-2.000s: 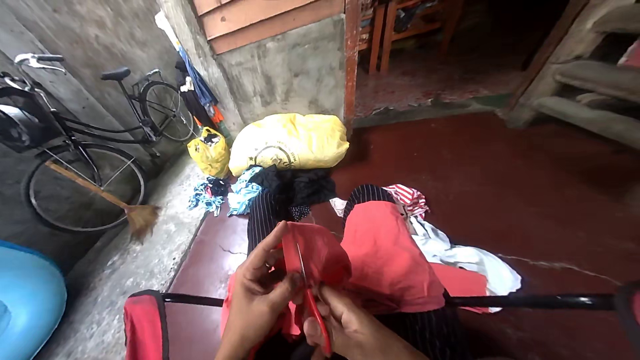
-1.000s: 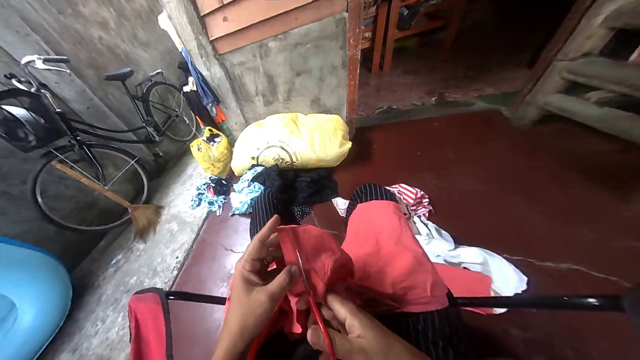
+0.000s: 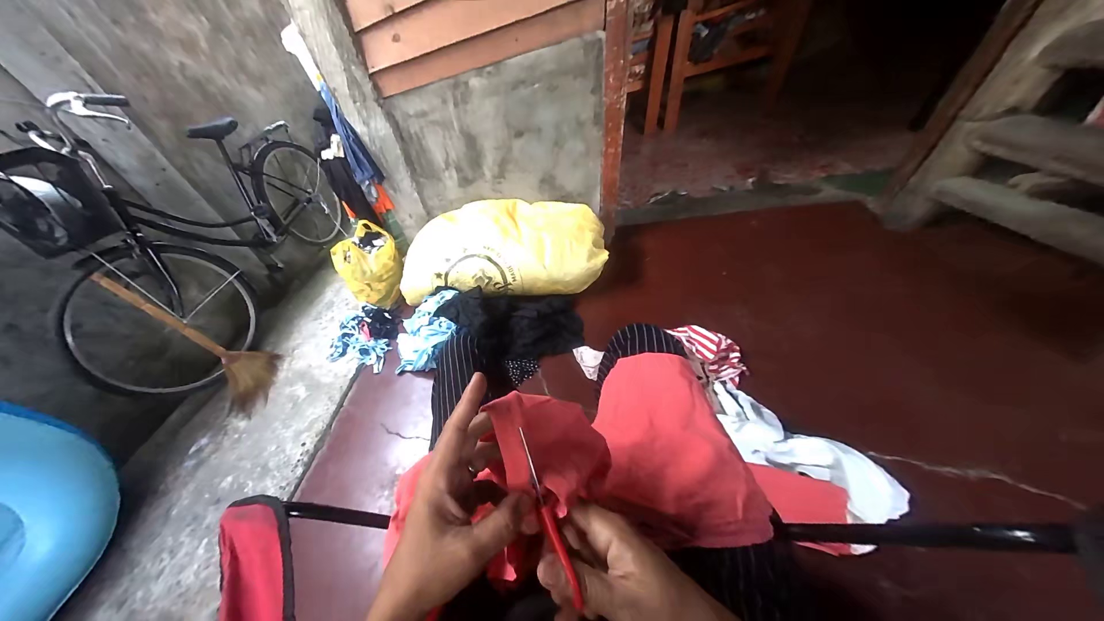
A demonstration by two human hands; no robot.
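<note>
A red cloth (image 3: pixel 569 435) is bunched between my hands, and more of it (image 3: pixel 673 440) lies over my knees in dark pinstriped trousers. My left hand (image 3: pixel 466 500) pinches the cloth between thumb and fingers, with the index finger raised. Red-handled scissors (image 3: pixel 561 552) are in my right hand (image 3: pixel 617 561); their blades point up and away, lying along a strip of the cloth near my left thumb. Part of the scissor handles is hidden by my right fingers.
Beyond my knees lie a black cloth (image 3: pixel 526 323), a large yellow sack (image 3: pixel 509 246) and a yellow plastic bag (image 3: pixel 369 263). White cloth (image 3: pixel 828 474) and striped cloth (image 3: pixel 711 349) lie at right. A bicycle (image 3: pixel 147 250), a broom (image 3: pixel 246 371) and a blue inflatable (image 3: pixel 52 500) are at left.
Both hands stay close together on the red cloth, with the scissors still in the right one. The left index finger stands more upright than two seconds ago.
</note>
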